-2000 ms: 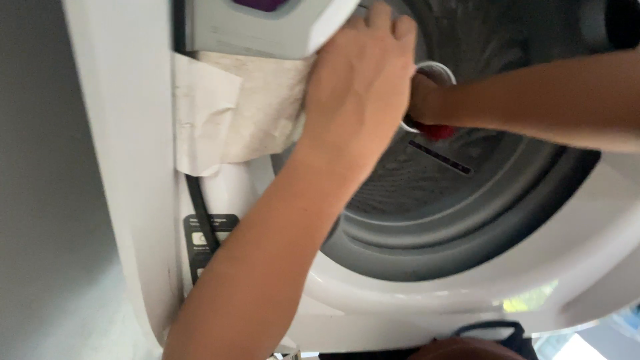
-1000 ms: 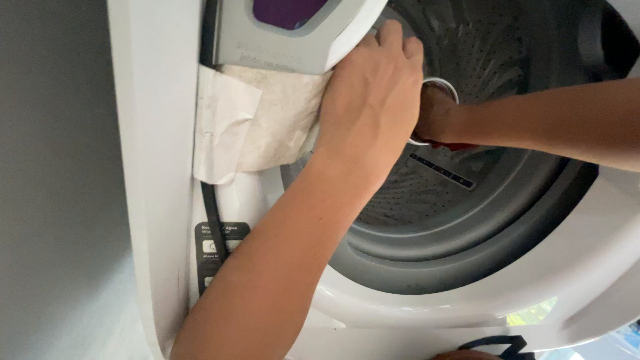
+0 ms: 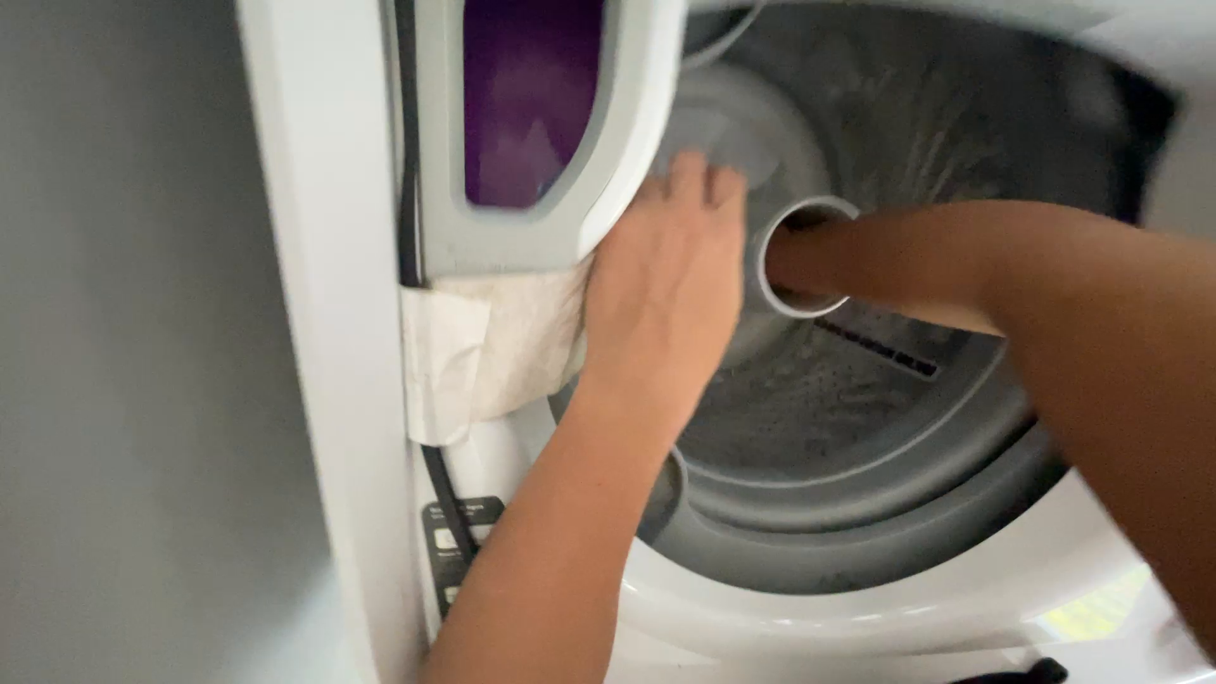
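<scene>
My left hand point(image 3: 665, 275) lies over the inner edge of a top-loading washing machine, beside the grey panel point(image 3: 513, 242). Its fingertips are bent over, and whether they grip anything is not visible. My right hand point(image 3: 798, 256) reaches inside a white-rimmed round opening point(image 3: 807, 312) above the grey drum point(image 3: 779, 418); its fingers are hidden in there. Pale tape or cloth point(image 3: 513, 342) wraps a part just below the panel, left of my left hand.
A purple window point(image 3: 532, 104) is set in the panel. The white rim point(image 3: 760, 608) curves round the drum. A black cable point(image 3: 446, 494) runs down the left side past a dark label point(image 3: 465, 532). A black object point(image 3: 1035, 673) shows at the bottom edge.
My right hand has gone into the round white-rimmed piece; the red thing seen by it earlier is out of sight. The view has shifted.
</scene>
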